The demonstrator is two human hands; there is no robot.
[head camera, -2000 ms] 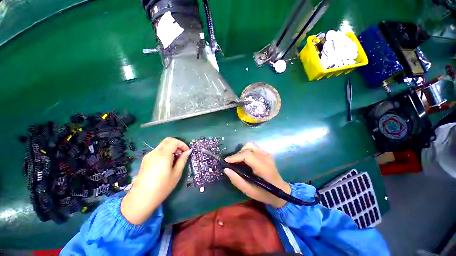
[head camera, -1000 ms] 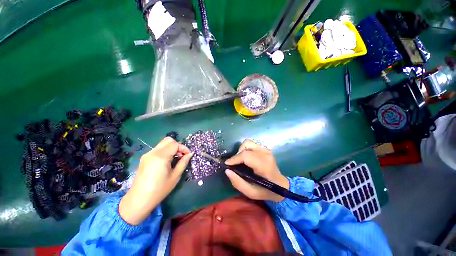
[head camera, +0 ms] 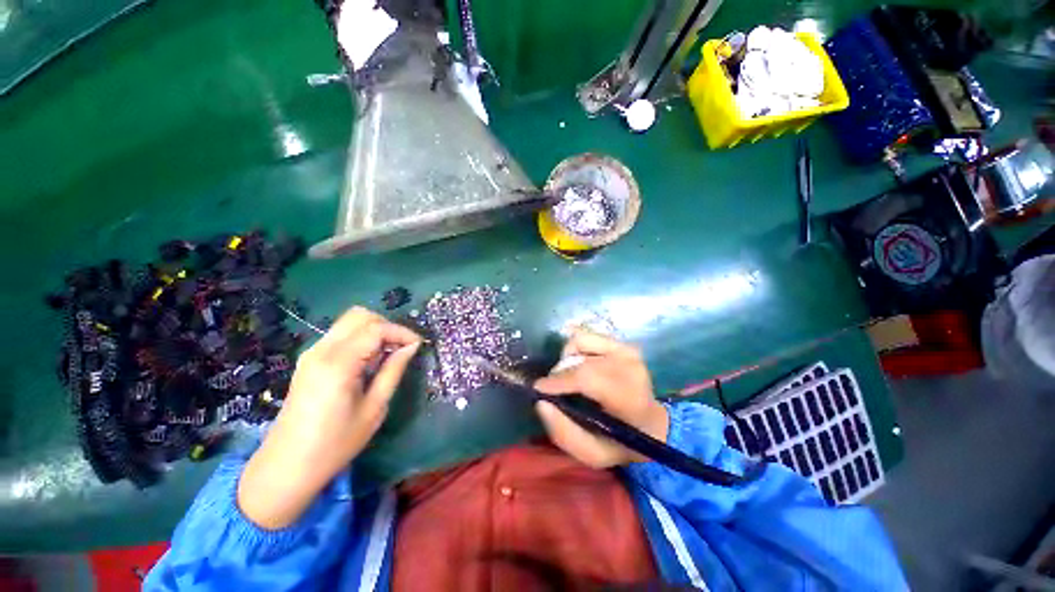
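Observation:
My left hand (head camera: pixel 336 387) pinches a fine pale wire (head camera: pixel 303 319) between thumb and fingertips, left of the speckled silvery-purple cluster (head camera: pixel 465 330). Whether it also holds a small part is too small to tell. My right hand (head camera: pixel 602 393) grips the soldering iron (head camera: pixel 625 435) like a pen. The iron's thin metal tip points left over the lower part of the cluster. A small dark component (head camera: pixel 397 297) lies at the cluster's upper left. A small white bit (head camera: pixel 462 404) lies at its lower edge.
A large pile of black components (head camera: pixel 185 347) lies at left. Ahead are a fume hood (head camera: pixel 422 162), a tip-cleaning pot (head camera: pixel 588 206) and a metal stand (head camera: pixel 648 58). At right are a yellow bin (head camera: pixel 752 121), a dark stick (head camera: pixel 805 191), a fan (head camera: pixel 906 251) and a slotted tray (head camera: pixel 819 430).
My left hand has moved a little left, away from the cluster, with the pale wire. The iron tip has stayed over the cluster, now nearer its lower part. The whole view has shifted slightly.

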